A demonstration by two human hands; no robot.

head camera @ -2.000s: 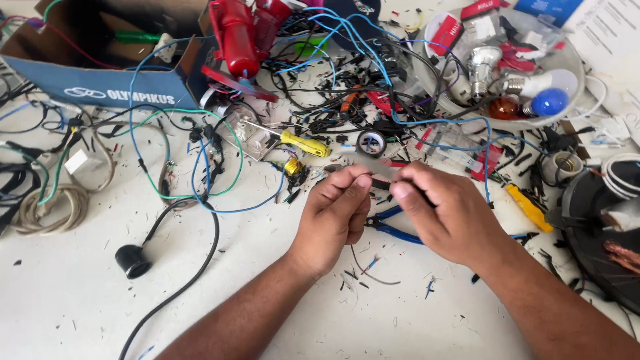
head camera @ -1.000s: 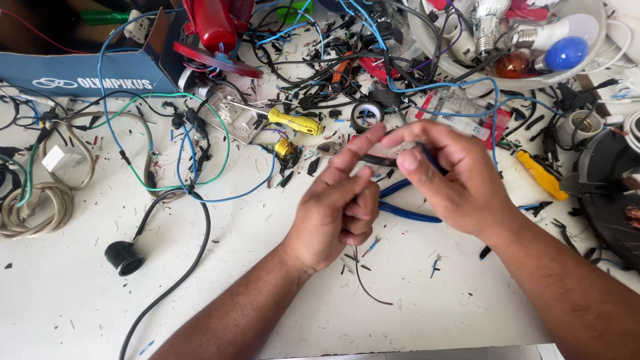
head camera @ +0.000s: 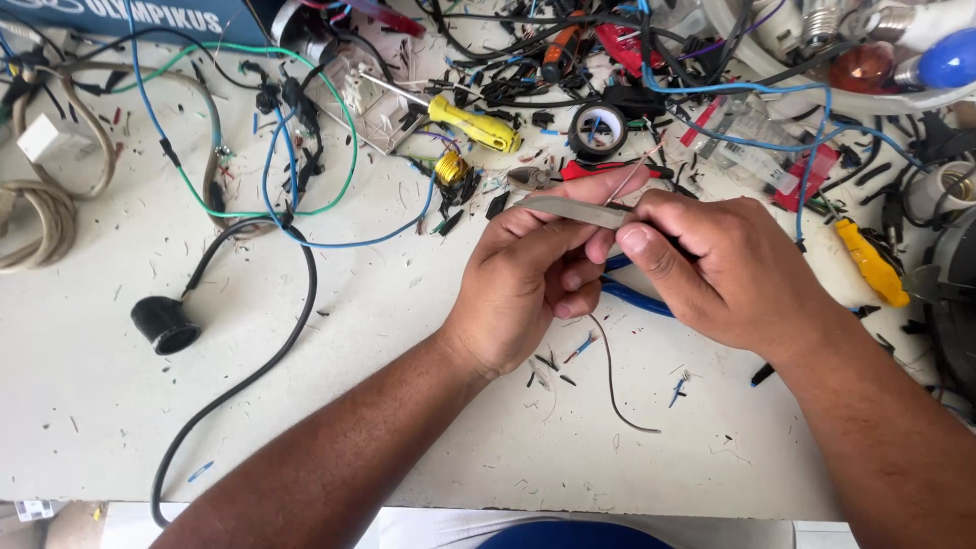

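Note:
My right hand grips a knife by its dark handle, and the knife's blade points left across the fingers of my left hand. Between those left fingers is a thin wire whose bare copper end sticks up past the blade. A brown wire hangs from below my left hand onto the table; whether it is the same wire is hidden. Blue-handled pliers lie partly under my right hand. Just beyond my hands are red-and-black-handled pliers and a roll of black tape.
A yellow screwdriver lies beyond my left hand. Black cable with a lamp socket curves at the left, near coiled beige cable. A bowl of bulbs stands back right, near a yellow-handled tool. Wire scraps litter the table.
The fingers of both hands have come closer together, and the blade now lies across my left fingers. A bare copper end now shows above them. The view has shifted closer to the table.

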